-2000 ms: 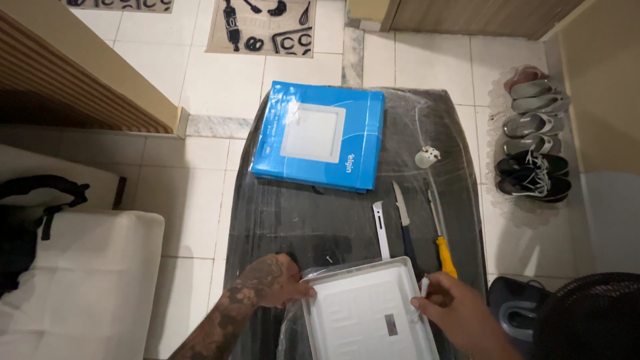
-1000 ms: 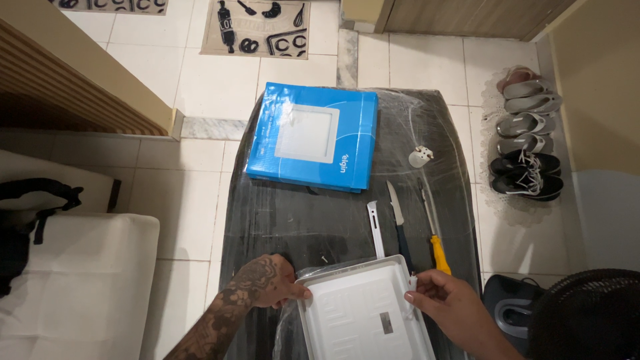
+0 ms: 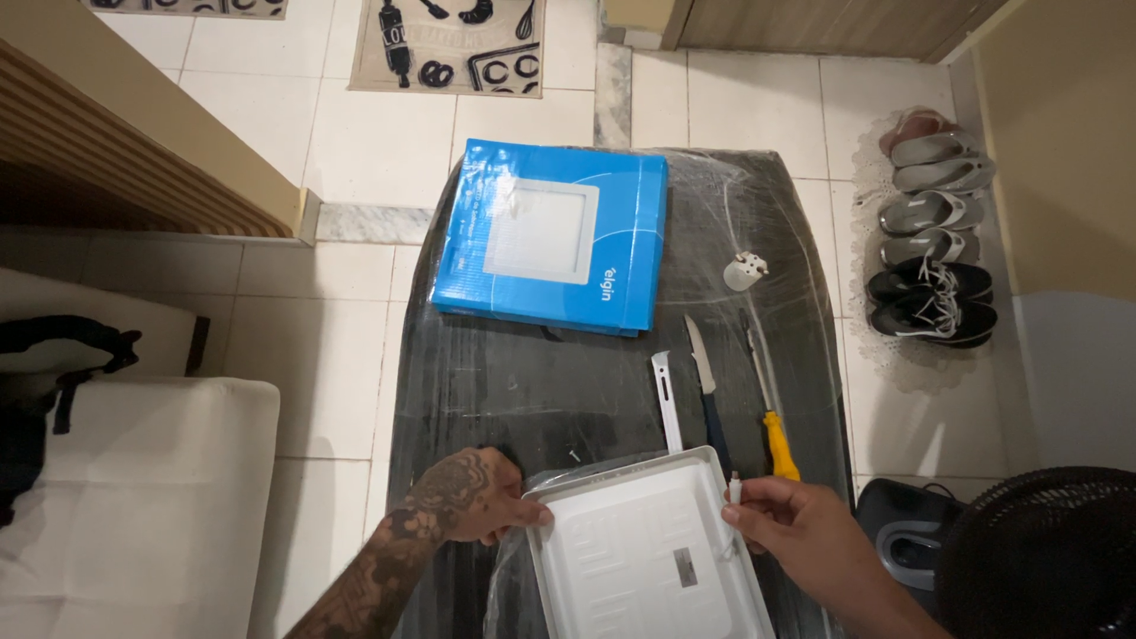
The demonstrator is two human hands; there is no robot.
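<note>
A white square light panel [image 3: 621,550], back side up with a small label, lies at the near end of the dark, plastic-wrapped table. My left hand [image 3: 484,501] grips its upper left edge between thumb and fingers. At its right edge, my right hand [image 3: 781,524] pinches a small white connector [image 3: 735,490] on a thin white wire. Beyond the panel are a white slotted bracket [image 3: 666,404], a knife with a dark handle [image 3: 706,386] and a screwdriver with a yellow handle [image 3: 778,448]. A small screw [image 3: 574,455] lies above the panel.
A blue Elgin box [image 3: 550,235] lies at the table's far side, and a round white fitting [image 3: 744,271] sits right of it. Shoes [image 3: 932,297] line the right wall. A white upholstered seat [image 3: 169,497] stands left; a dark mesh-backed object [image 3: 1047,550] is at lower right.
My right hand has shifted slightly at the panel's right edge, and the white connector now stands upright in its fingers. My left hand keeps its hold on the upper left edge.
</note>
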